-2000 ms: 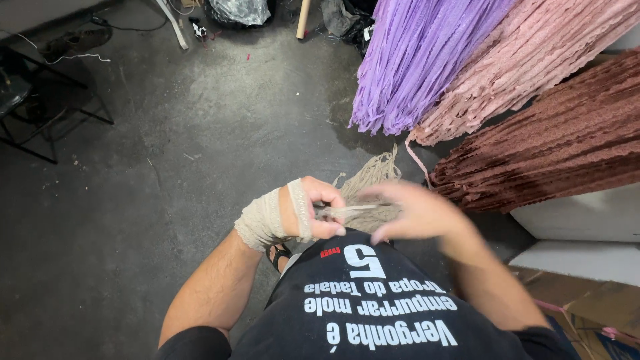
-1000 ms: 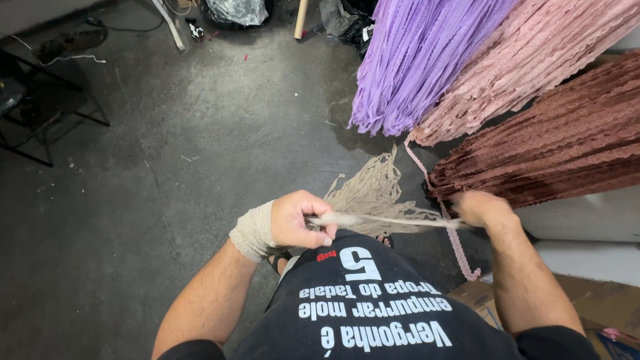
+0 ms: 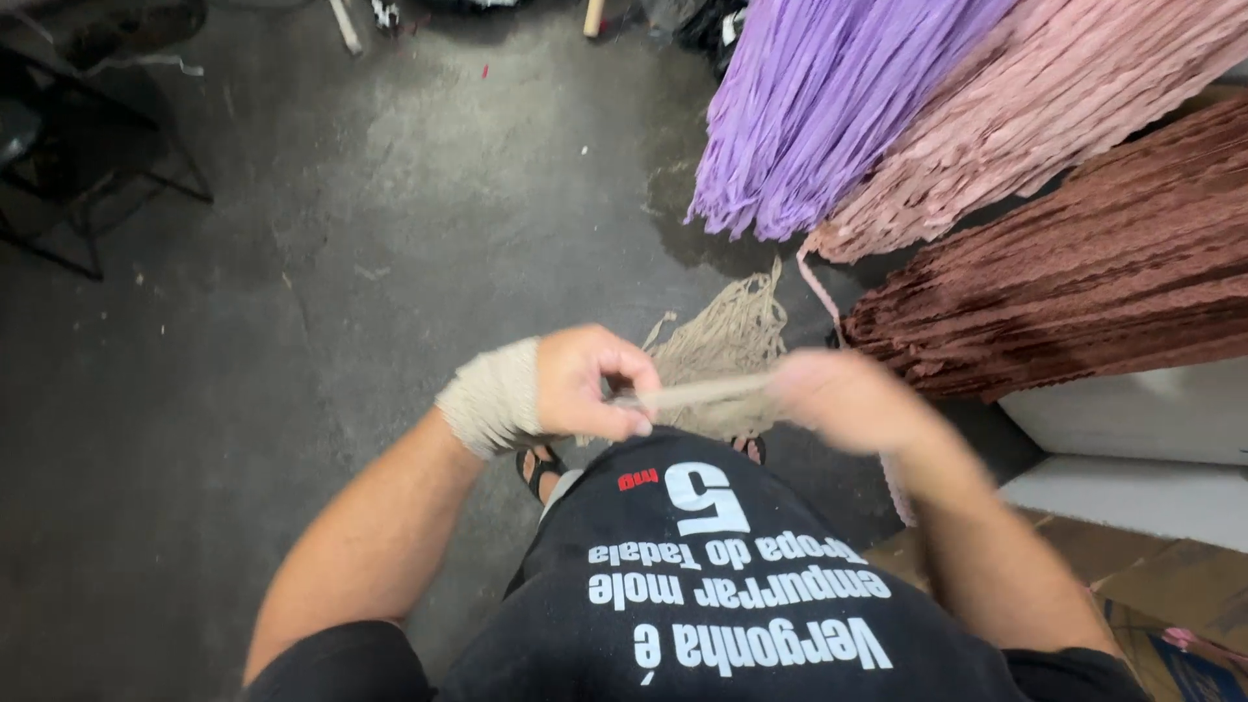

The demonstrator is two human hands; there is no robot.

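Beige cord is wound in many turns around my left wrist and the base of my left hand (image 3: 595, 380), whose thumb and fingers pinch a beige strand. That strand (image 3: 707, 390) runs taut across to my right hand (image 3: 838, 395), which is blurred and closed on its other end. Behind and below the strand, a bundle of beige fringed yarn (image 3: 726, 327) hangs in front of my black T-shirt (image 3: 624, 526), its loose ends fanned out above the floor. The fingertips of my right hand are too blurred to make out.
Hanks of purple (image 3: 819, 107), pink (image 3: 1033, 117) and brown (image 3: 1063, 253) textile strands spread at the right. Cardboard boxes (image 3: 1160, 585) lie at the lower right. A dark metal-framed chair or stand (image 3: 88, 166) is at the upper left. A wooden stick (image 3: 593, 18) lies on the concrete floor.
My right hand has come in from farther right toward my left hand, and the strand between them is shorter than a second ago. My left hand still holds the strand.
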